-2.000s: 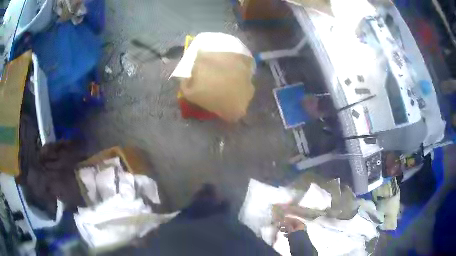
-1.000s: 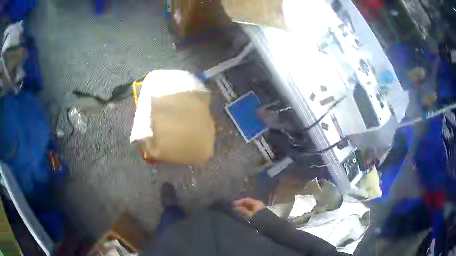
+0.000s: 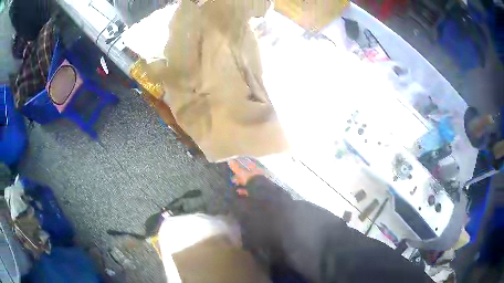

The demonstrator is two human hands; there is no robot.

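A large heap of tan cloth pieces (image 3: 221,94) lies creased over the near edge of the white machine table, with a white part at its upper left. My right hand (image 3: 243,173) is at the heap's lower edge, in a dark sleeve from the lower right. It is blurred, and whether its fingers hold the cloth cannot be told. My left hand is not in view. Below, another tan piece (image 3: 218,262) with a white layer lies on a low stool, cut off by the bottom edge.
The white table (image 3: 309,102) carries a sewing machine (image 3: 417,190) at right. A blue stool (image 3: 91,105) with a pinkish seat piece stands upper left, beside a person's checked clothing. Blue bins or bags with cloth (image 3: 47,221) line the left. A dark strap or cable (image 3: 157,218) lies on the grey floor.
The view has swung up along the table. The tan heap on it has come fully into view, and the stool piece has dropped to the bottom. My right hand has left the white cloth pile.
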